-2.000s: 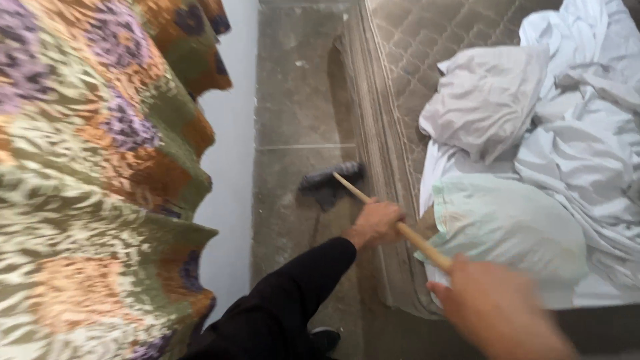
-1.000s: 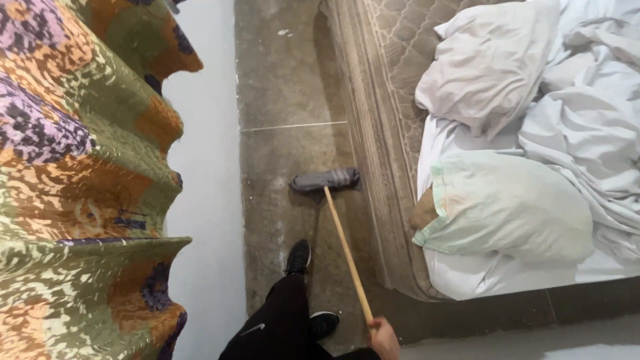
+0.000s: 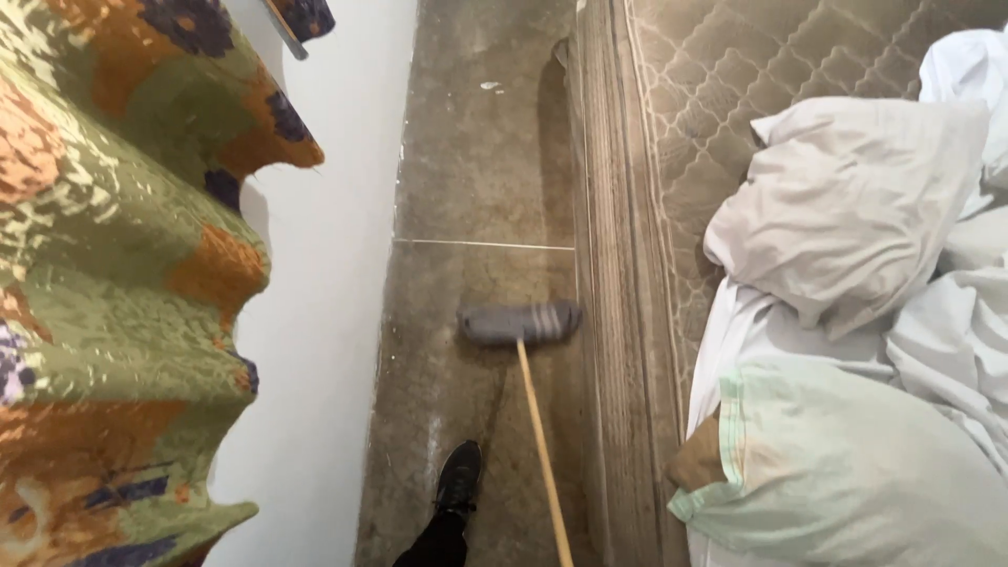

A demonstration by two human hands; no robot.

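A floor mop's head wrapped in grey striped cloth point(image 3: 520, 322) lies across the concrete floor, between the white wall and the side of the mattress. Its light wooden handle point(image 3: 542, 449) slants down and leaves the view at the bottom edge. Neither my left hand nor my right hand is in the frame, so what holds the handle is hidden. My black shoe point(image 3: 459, 475) stands on the floor below and left of the mop head.
A flowered curtain point(image 3: 150, 260) hangs in folds before the white wall point(image 3: 323, 315) at left. The quilted mattress point(image 3: 724, 47) fills the right side, bearing a grey pillow point(image 3: 850, 205), a pale green pillow point(image 3: 850, 465) and crumpled white sheets point(image 3: 953, 331). A thin pale line point(image 3: 484, 244) crosses the floor.
Two seconds ago both hands gripped the wooden handle; one second ago one hand showed at its lower end. Now no hand shows. The view has shifted.
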